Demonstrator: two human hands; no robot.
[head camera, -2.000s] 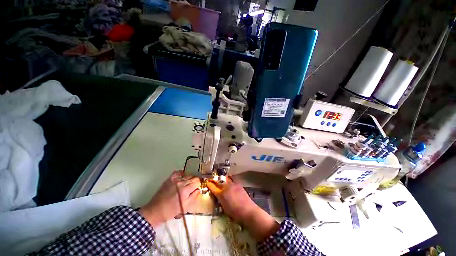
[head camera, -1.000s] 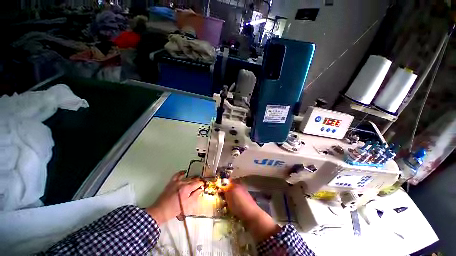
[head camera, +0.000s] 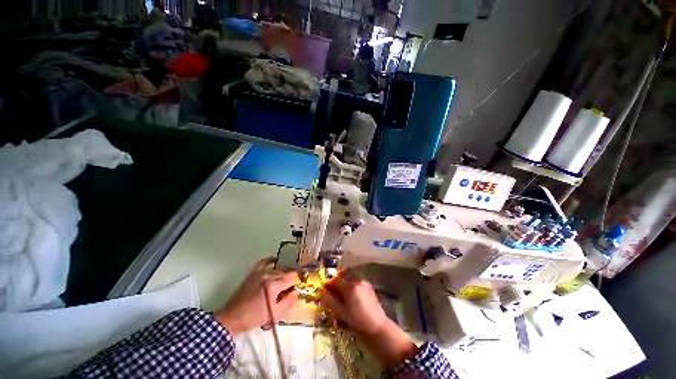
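Note:
The white sewing machine (head camera: 400, 240) stands in front of me, its lamp glowing yellow over the needle area. White fabric (head camera: 259, 354) lies below it towards me. A narrow gold-brown trim (head camera: 339, 348) runs from the lit foot area down over the fabric. My left hand (head camera: 256, 296) lies on the work just left of the foot, fingers bent. My right hand (head camera: 357, 305) is just right of the foot, its fingertips on the trim under the lamp. Glare and the fingers hide the exact grip and the needles.
A white fabric heap (head camera: 37, 215) lies on the dark green surface at left. A teal phone (head camera: 412, 144) stands above the machine head. Two thread cones (head camera: 539, 126) stand at upper right, near a control box (head camera: 476, 188). Black scissors (head camera: 574, 317) lie at right. A thin brown cord hangs mid-view.
My right hand has shifted slightly right and away from the foot, showing more trim. My left hand stays beside the foot. The view has tilted slightly.

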